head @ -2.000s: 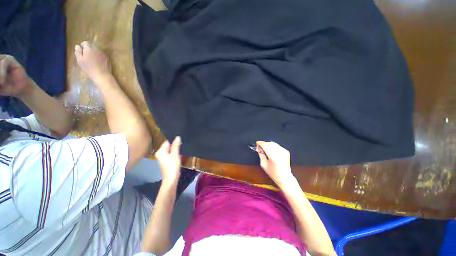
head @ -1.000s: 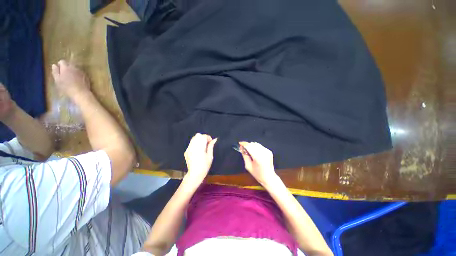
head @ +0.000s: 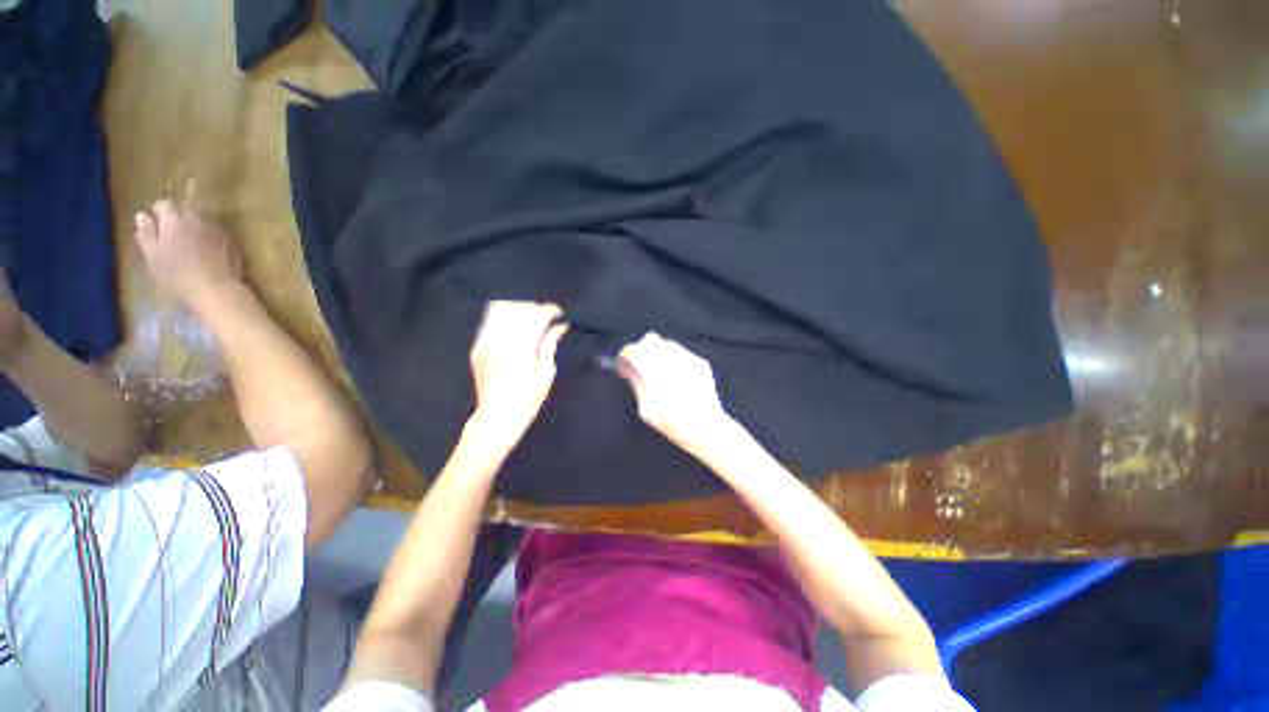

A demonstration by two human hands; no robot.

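A large black garment (head: 891, 237) lies spread and creased on the table, its curved lower edge along the near table edge. My left hand (head: 515, 362) is over the middle of the lower cloth, thumb and fingertips pinched together; whether it holds a thread or cloth is too small to tell. My right hand (head: 671, 387) is just to its right, closed round small snips (head: 608, 363) whose short blades poke out to the left. The two hands are a short gap apart, near a crease line in the cloth.
The brown wooden table (head: 1141, 334) has a worn yellow near edge. A person in a striped shirt (head: 153, 570) sits at left, a forearm on the table. A navy garment (head: 56, 209) lies at far left. A blue chair or bin (head: 1023, 612) with dark cloth is below right.
Both hands have moved up the cloth, away from its lower edge; my left hand first came in from the left edge. The garment has shifted left and slightly down in view.
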